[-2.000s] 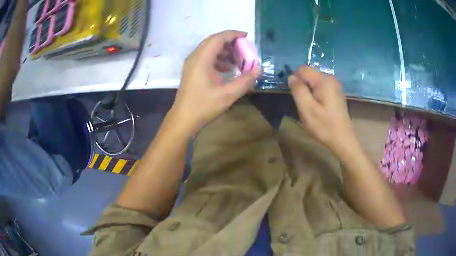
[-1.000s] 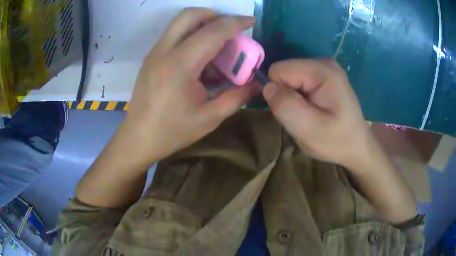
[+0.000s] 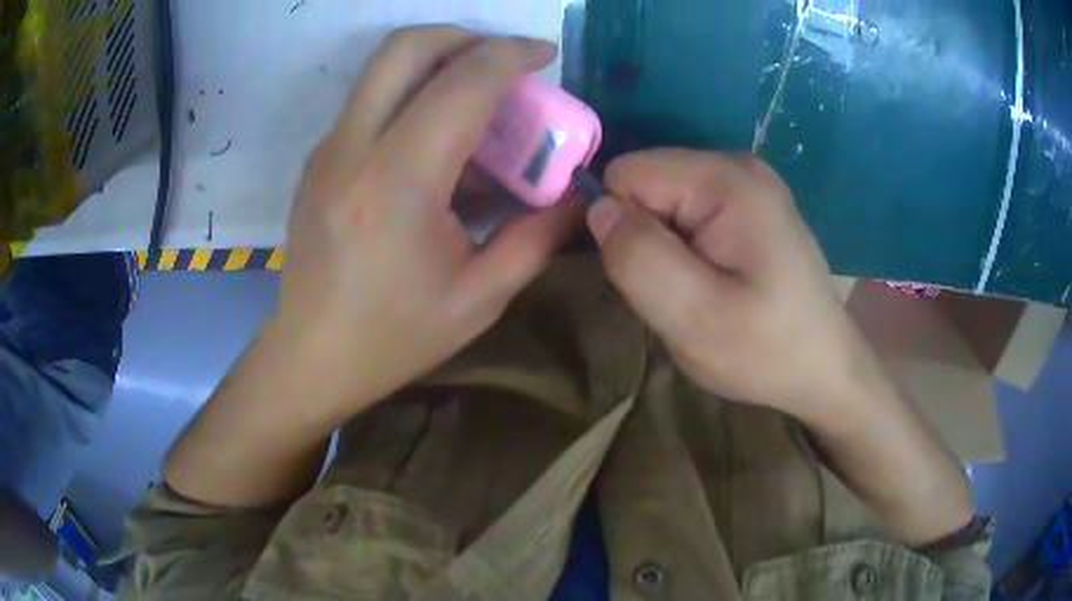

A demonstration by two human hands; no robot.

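Note:
My left hand point(image 3: 400, 200) holds a pink device unit point(image 3: 541, 141) between its fingers and thumb, above the bench edge. The unit's plain pink back with faint print and a dark slot faces me; its other face is hidden. My right hand point(image 3: 717, 258) pinches a small dark part point(image 3: 590, 184) between thumb and forefinger. The tip of the dark part touches the lower right edge of the pink case, or is very close to it.
A vented metal box point(image 3: 112, 82) with yellow film stands at the upper left, beside a black cable point(image 3: 165, 141). The white sheet point(image 3: 259, 94) meets a green mat point(image 3: 917, 141). An open carton point(image 3: 940, 364) is below at the right. A person's blue clothing point(image 3: 59, 340) shows at the left.
The dark part has come from away over the mat to the case edge. The unit is turned so its back shows. The view has shifted; the heap in the carton is now mostly hidden.

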